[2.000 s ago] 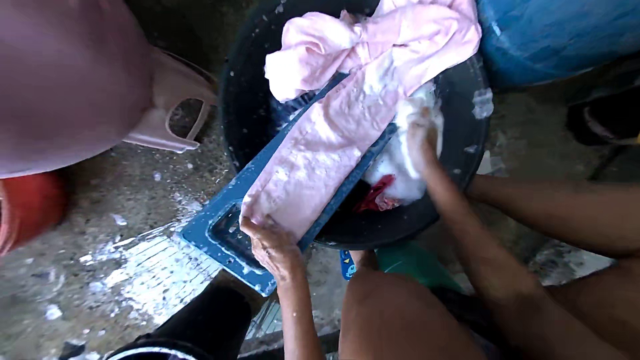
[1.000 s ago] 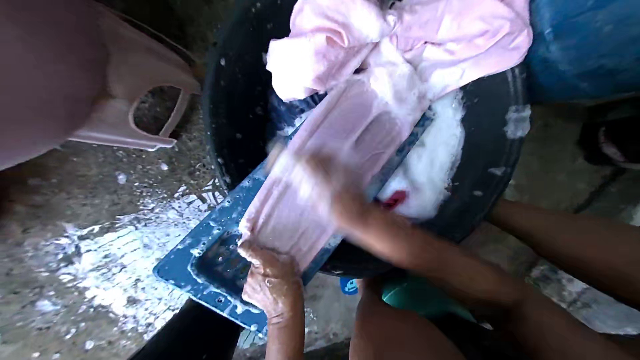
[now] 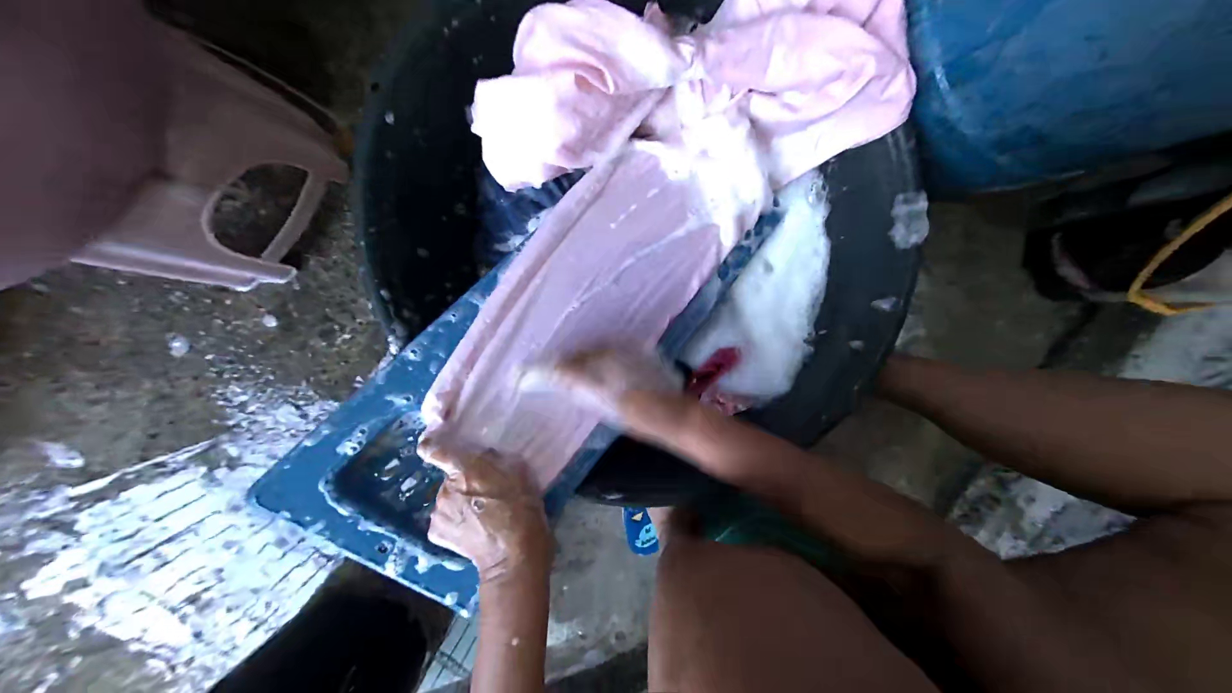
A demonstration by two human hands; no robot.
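A wet pink cloth garment point(image 3: 616, 260) lies stretched along a blue plastic washboard point(image 3: 318, 462), its bunched upper part over the far rim of a black plastic tub point(image 3: 871, 260). My left hand point(image 3: 491, 510) grips the near end of the cloth at the washboard's lower end. Blurred by motion, my right hand point(image 3: 606, 380) is on or just above the middle of the cloth; its fingers are not clear. White suds point(image 3: 770, 298) and a piece of red cloth point(image 3: 714, 371) show in the tub, right of the board. Some dark blue cloth point(image 3: 515, 212) is left of it.
A pink plastic stool point(image 3: 173, 231) stands at the left, a blue plastic drum point(image 3: 1068, 87) at the upper right. Suds cover part of the wet concrete floor point(image 3: 144, 366). A black container point(image 3: 337, 635) is at the lower left. My legs flank the tub's near side.
My right hand has moved from the suds at the board's right side onto the cloth. The cloth looks smoother, with less foam along its middle. My left hand keeps its hold on the near end.
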